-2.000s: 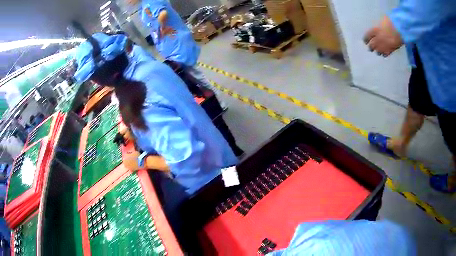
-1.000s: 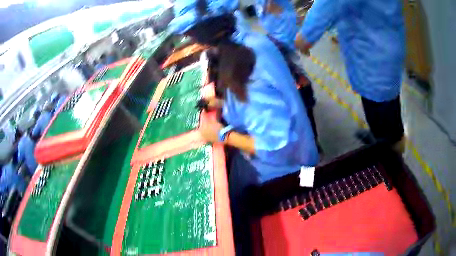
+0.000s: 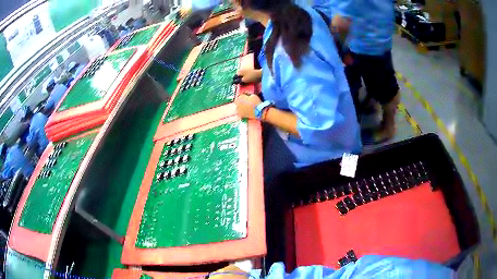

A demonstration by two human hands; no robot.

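Note:
A green circuit board (image 3: pixel 199 190) lies on a red-orange foam sheet (image 3: pixel 143 218), in front of me. Several black square components (image 3: pixel 175 158) sit in rows near its upper left. A blue sleeve (image 3: pixel 354 268) runs along the bottom edge, over the near side of the bin. At its left end a small part of my right hand (image 3: pixel 231 271) shows, cut off by the bottom edge beside the near foam; its fingers and anything in them are hidden. My left hand is out of the picture.
A black bin (image 3: pixel 467 218) at right holds rows of black components (image 3: pixel 381 185) on a red liner. Another worker (image 3: pixel 321 103) leans over the farther board (image 3: pixel 210 90). Stacked foam sheets with boards (image 3: pixel 103 117) stand left, beyond a metal edge. Another person stands behind, near yellow-striped floor.
The view has turned right and down from one second ago. My sleeve, over the bin two seconds ago, now reaches left along the bottom edge, and part of my hand shows. The person behind has moved.

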